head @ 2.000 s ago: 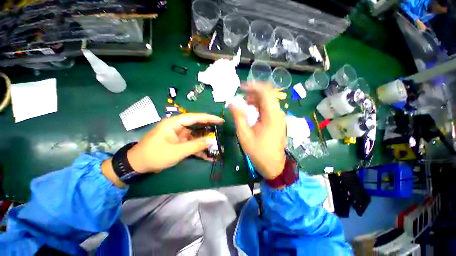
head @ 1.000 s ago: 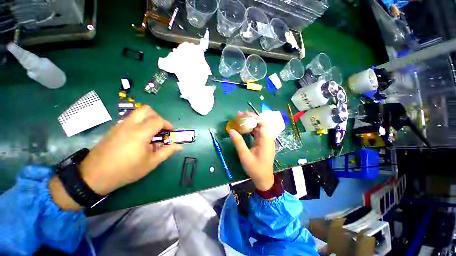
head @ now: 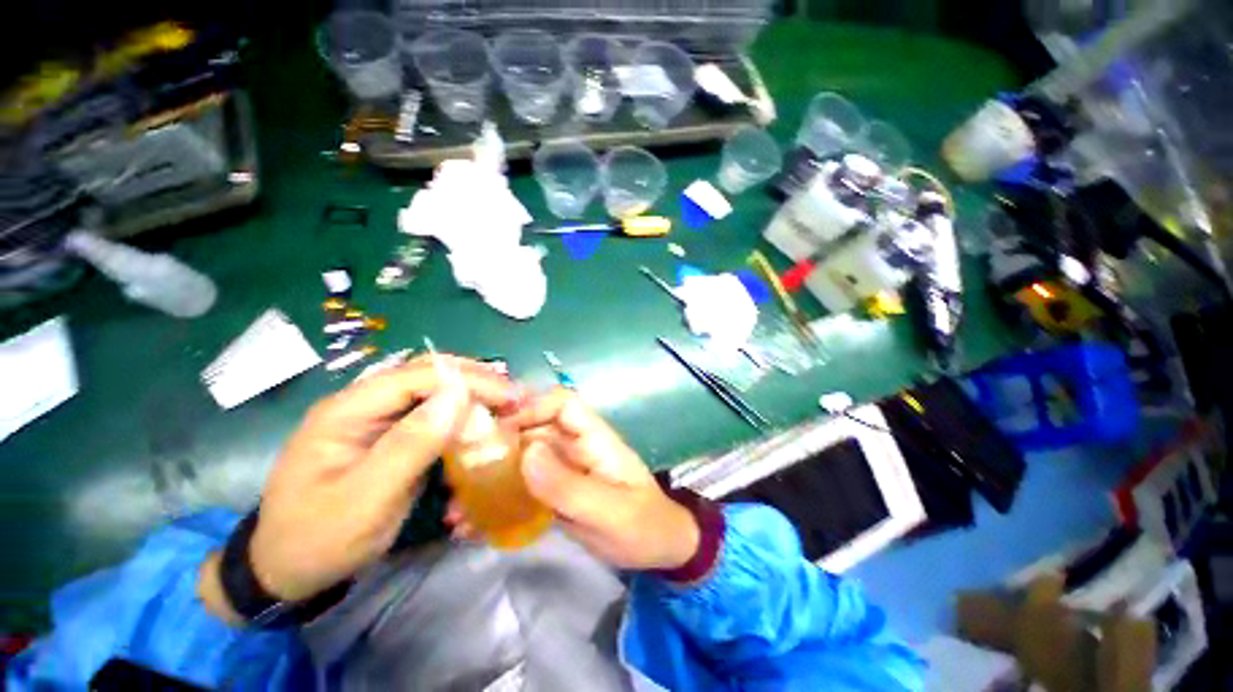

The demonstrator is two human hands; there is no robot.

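An amber dropper bottle (head: 498, 489) is held between my two hands, near the bench's front edge. Its pale nozzle points up and to the left. My left hand (head: 354, 466) has its fingers at the nozzle end. My right hand (head: 595, 484) grips the bottle's side. The small device is not clearly visible; my hands may hide it. The tip of a blue tool (head: 557, 368) shows just above my right hand.
Crumpled white tissue (head: 476, 233) lies behind my hands. Small flex parts (head: 349, 325) and a dotted card (head: 261, 360) lie at left. A yellow-handled driver (head: 645, 226), tweezers (head: 714, 383), clear cups (head: 632, 183) and white dispensers (head: 821, 223) are to the right.
My left hand no longer shows the device between its fingers and is now at the bottle's nozzle. My right hand has brought the bottle left and toward me. The view has shifted.
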